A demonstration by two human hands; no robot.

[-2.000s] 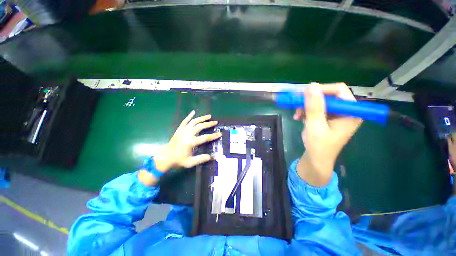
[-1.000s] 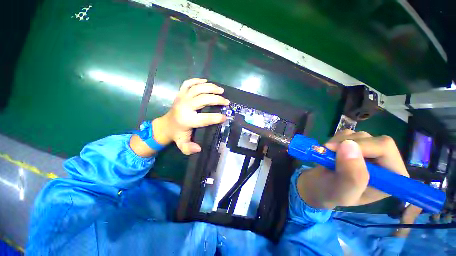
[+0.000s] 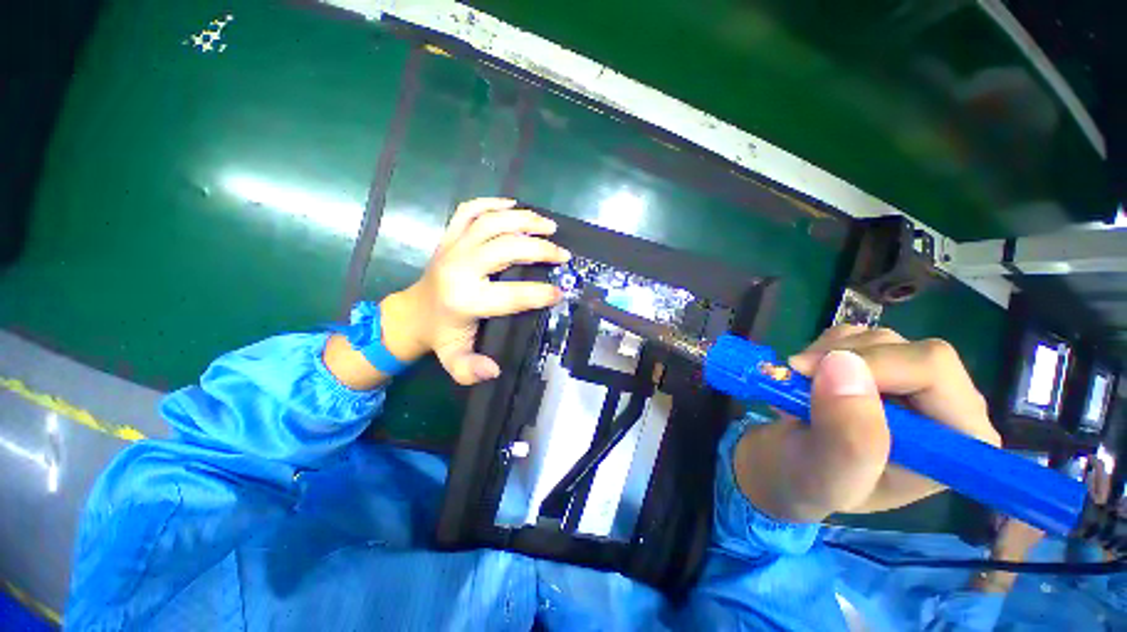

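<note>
An open tablet unit (image 3: 598, 457), silver-white with a slanting black strip, lies in a thick black tray (image 3: 462, 494) in front of me. A circuit board (image 3: 637, 294) runs along its far end. My right hand (image 3: 871, 426) holds a blue soldering iron (image 3: 976, 465) like a pen. Its thin metal shaft reaches left over the board's near edge; I cannot tell if the tip touches. My left hand (image 3: 476, 290), with a blue wrist strap (image 3: 375, 340), lies over the tray's left edge with its fingertips at the board's left end, fingers spread, gripping nothing.
A black iron stand (image 3: 892, 257) is on the green bench (image 3: 284, 161) beyond my right hand, with a small pale speckled piece in front. A pale rail (image 3: 692, 124) runs behind. Other lit units (image 3: 1044, 374) and a person's arm (image 3: 1016, 543) are at the right. The iron's cord hangs right.
The view has turned, and my right hand has brought the iron from above the bench onto the unit's far end. Since one second ago, the iron has shifted only slightly left.
</note>
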